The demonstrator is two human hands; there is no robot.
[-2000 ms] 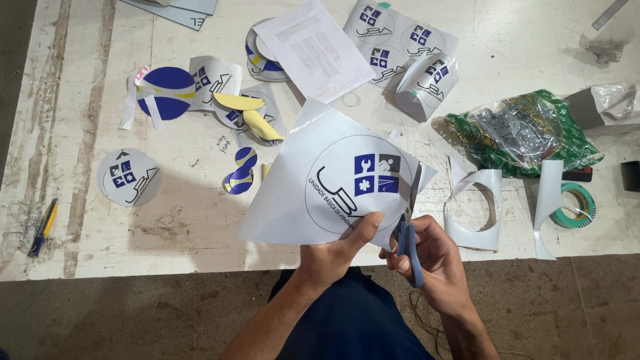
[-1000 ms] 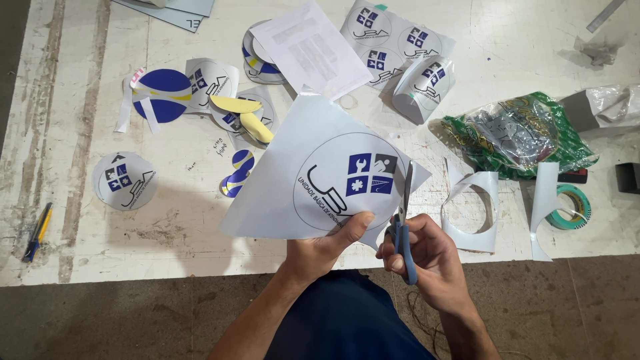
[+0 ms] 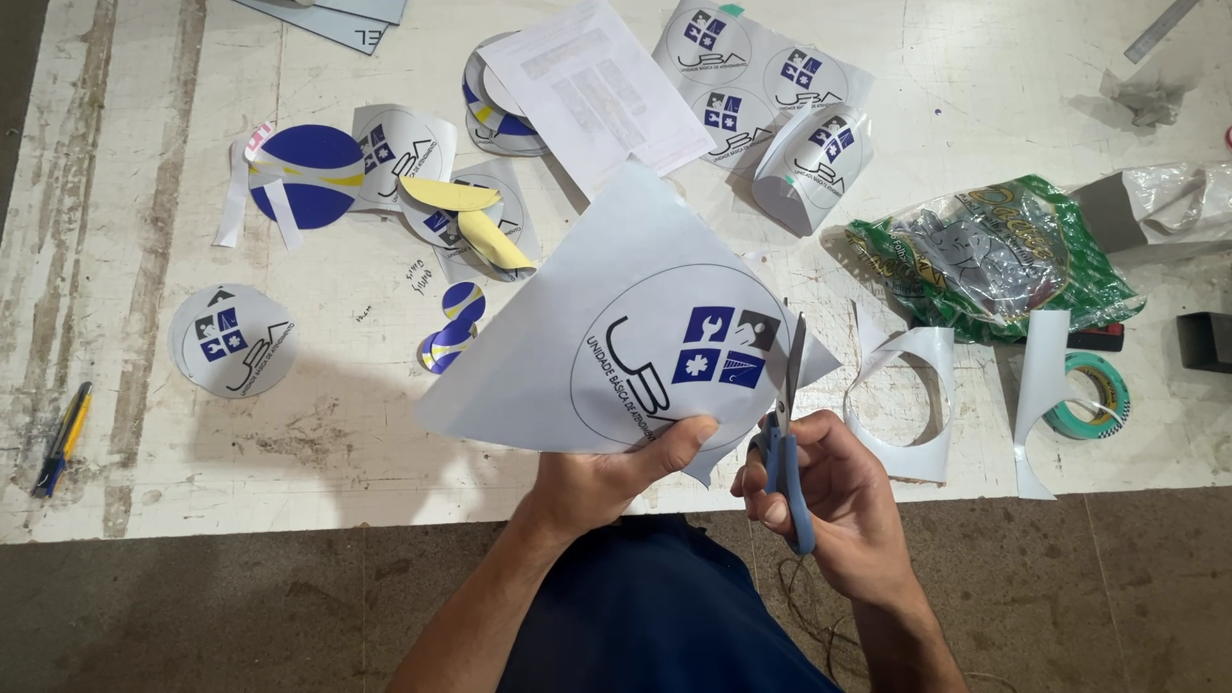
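A pale sticker sheet [image 3: 539, 337] printed with a circled logo is held over the table's front edge. My left hand [image 3: 616, 472] grips its lower edge, thumb on top of the print. Blue-handled scissors [image 3: 787, 452] are in my right hand [image 3: 833, 491], their blades pointing up at the right side of the printed circle. Along that side the sheet is partly cut, and a strip of it sticks out to the right of the blades and hangs below the circle.
Round stickers [image 3: 236, 342] and a yellow utility knife [image 3: 64, 438] lie left. Behind are a paper sheet [image 3: 597, 87] and more logo stickers [image 3: 727, 82]. At right lie cut offcuts [image 3: 900, 462], green tape [image 3: 1088, 397], a green plastic bag [image 3: 1001, 255] and a black box [image 3: 1205, 342].
The sheet has turned slightly in my left hand, and its top corner has moved left. The scissors have stayed at the circle's right side.
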